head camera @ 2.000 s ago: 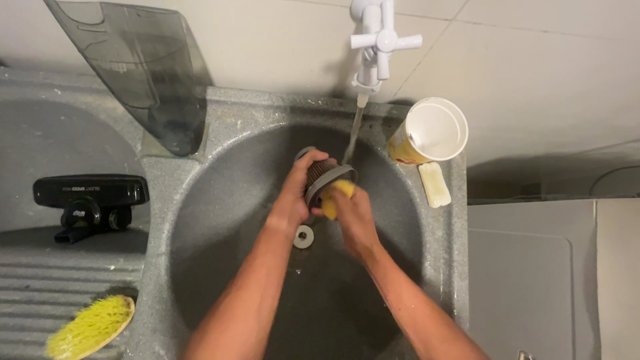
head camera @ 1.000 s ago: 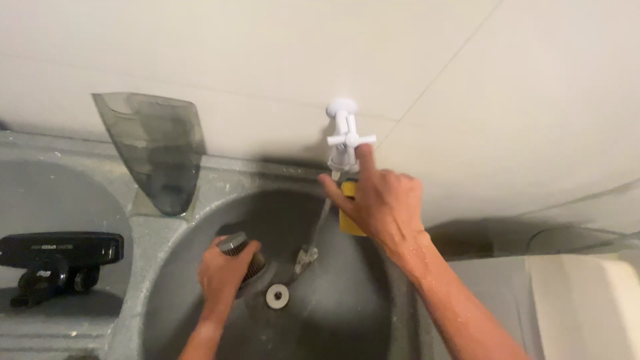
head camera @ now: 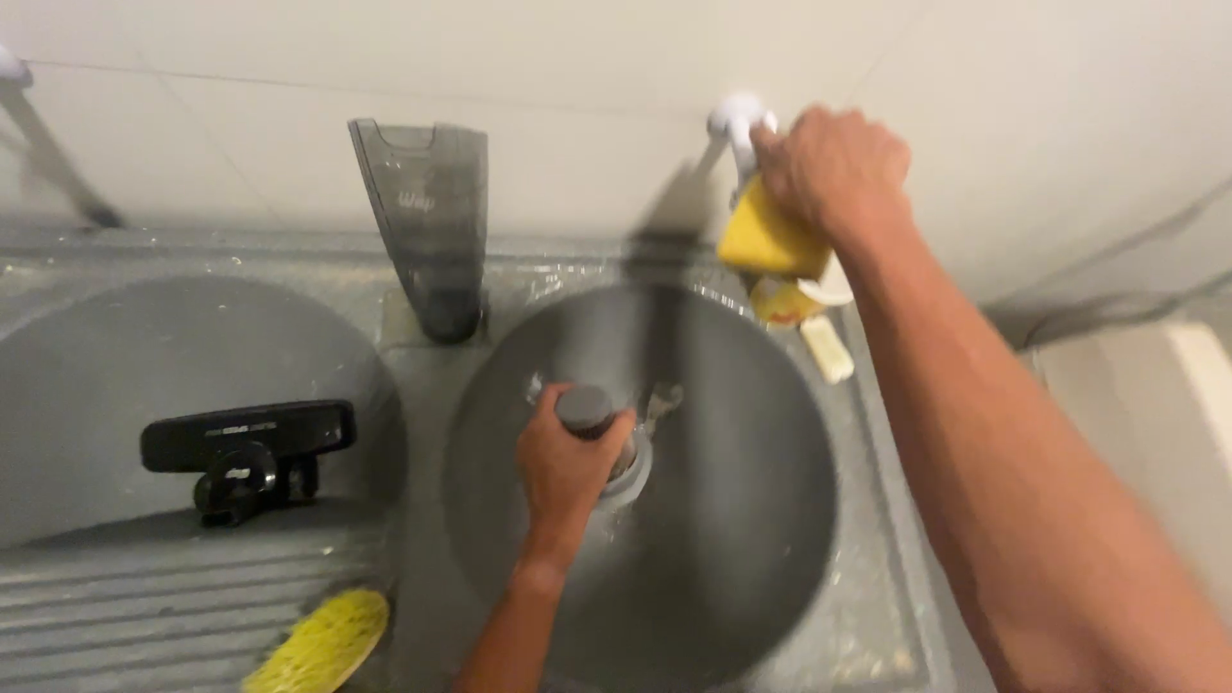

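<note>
My left hand (head camera: 568, 462) grips a grey, cylindrical vacuum-cleaner filter (head camera: 584, 412) with a wide rim, low in the round grey basin (head camera: 751, 539). Up at the wall, my right hand (head camera: 837, 168) is at the handle of the white tap (head camera: 741, 125), its fingertips partly hidden. A yellow sponge (head camera: 773, 236) is held in that same hand, hanging below the palm. No stream of water can be made out under the tap, though the view is blurred. A small pale clump (head camera: 664, 402) lies in the basin beside the filter.
A translucent grey dust container (head camera: 433, 221) leans against the wall between the basins. In the left basin lies a black vacuum floor head (head camera: 248, 438); a yellow-bristled brush (head camera: 322, 643) rests on the ribbed board. A cup (head camera: 784, 300) and a pale bar (head camera: 826, 350) stand right of the basin.
My right hand has left the filter and gone up to the tap with the sponge. The left hand keeps the filter, now lower in the basin. The stream seen before no longer shows.
</note>
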